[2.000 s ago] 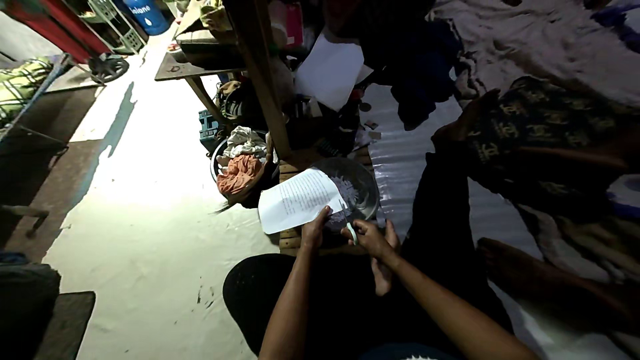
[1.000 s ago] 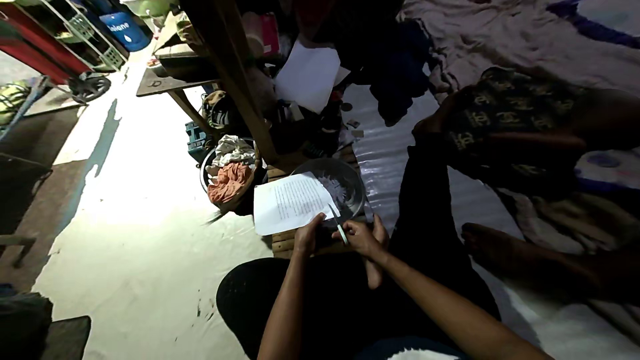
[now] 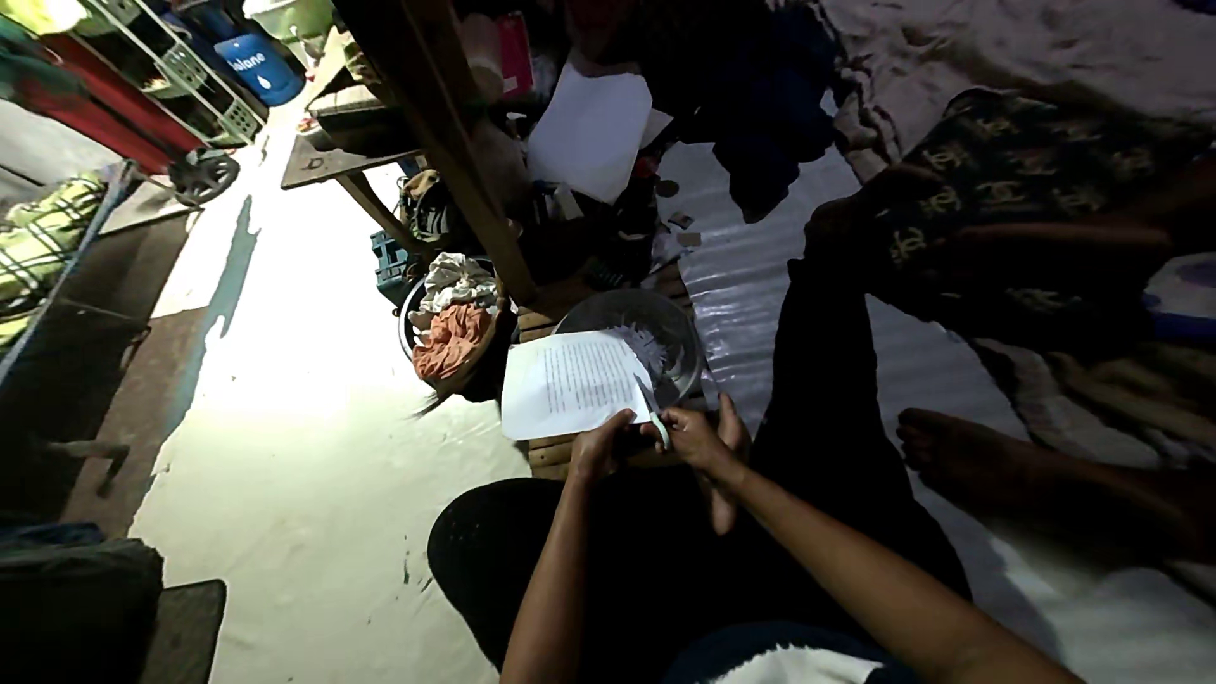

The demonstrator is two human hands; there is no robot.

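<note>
My left hand [image 3: 600,446] grips the lower right corner of a printed sheet of paper [image 3: 570,385]. A pair of scissors [image 3: 655,418] with pale handles is in my right hand [image 3: 698,442], its blades at the sheet's right edge. Beyond and partly under the paper sits a round metal bowl [image 3: 689,328] holding thin white paper strips [image 3: 641,347]. The bowl rests on a slatted wooden surface [image 3: 549,454]. How far the blades are spread cannot be seen clearly.
A basin of crumpled cloths [image 3: 451,337] stands left of the bowl, by a wooden table leg [image 3: 494,223]. Beyond the bowl lies a larger white sheet [image 3: 591,128] among clutter. Another person's bare foot [image 3: 936,446] and legs are at the right, on a pale mat [image 3: 741,304].
The scissors stay at the sheet's right edge, and their angle has shifted slightly. Both hands keep their holds.
</note>
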